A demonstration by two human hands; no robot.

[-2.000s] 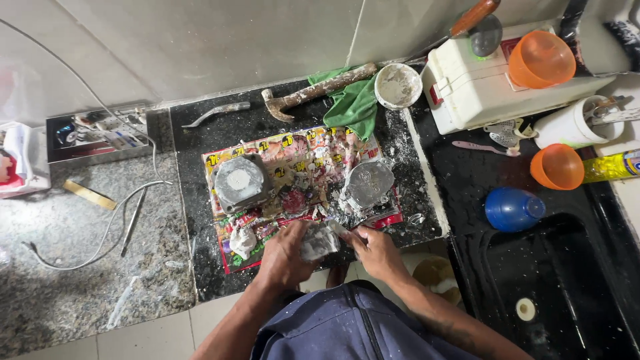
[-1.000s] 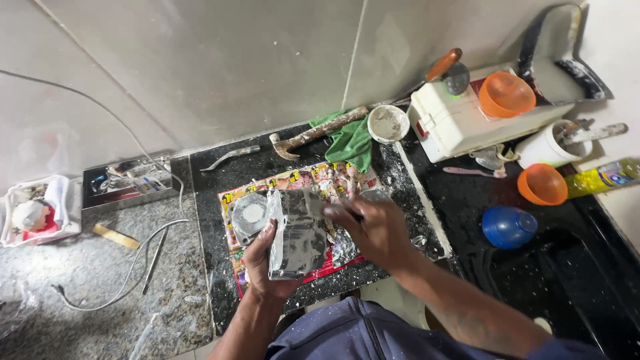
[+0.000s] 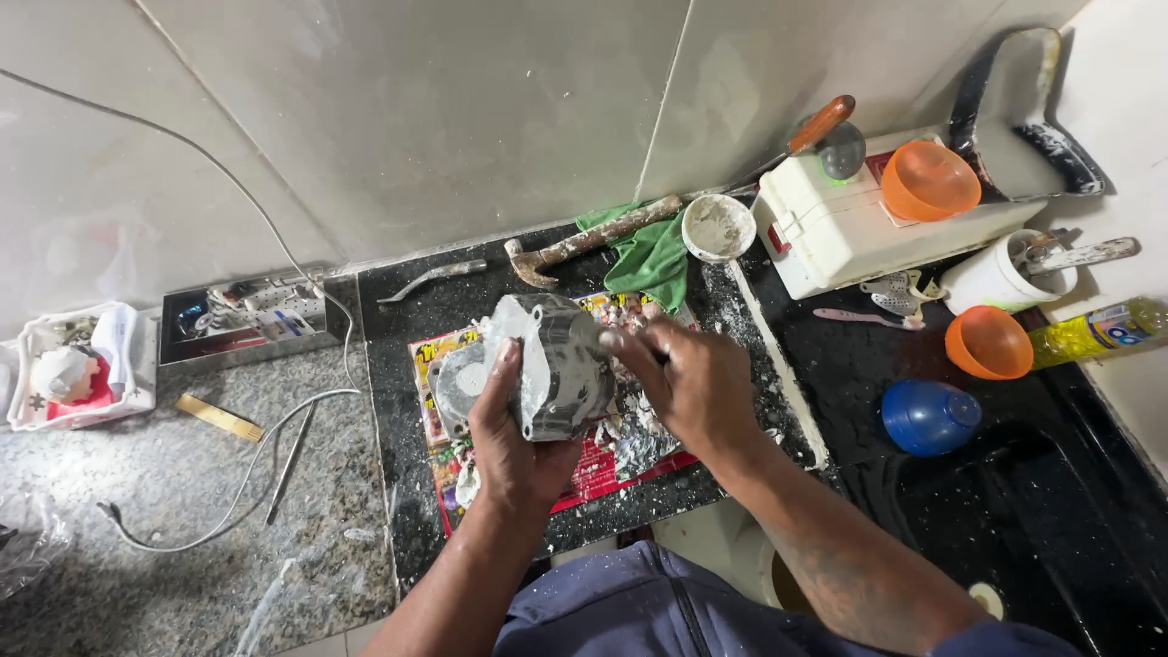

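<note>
My left hand (image 3: 516,447) grips a grey metal dental flask (image 3: 557,370) smeared with white plaster, holding it tilted above the counter. Close by its right side is my right hand (image 3: 698,383), fingers curled; whether a small tool is between them cannot be told. Behind the raised flask, another round grey metal piece (image 3: 461,383) rests on a printed paper leaflet (image 3: 584,488) strewn with plaster crumbs. A plaster-caked claw hammer (image 3: 593,242) lies partly over a green cloth (image 3: 652,265), beside a white bowl (image 3: 719,228) with plaster residue.
On the left are an instrument tray (image 3: 246,319), a white basket (image 3: 87,415) and a looping grey cable (image 3: 233,511). At right stand a white box (image 3: 839,233), orange bowls (image 3: 988,342), a blue bowl (image 3: 931,417) and a yellow liquid bottle (image 3: 1104,330), beside a black sink (image 3: 995,511).
Both hands were low at the counter's front edge two seconds ago; now the flask is raised over the leaflet in my left hand. Since one second ago the flask has been turned.
</note>
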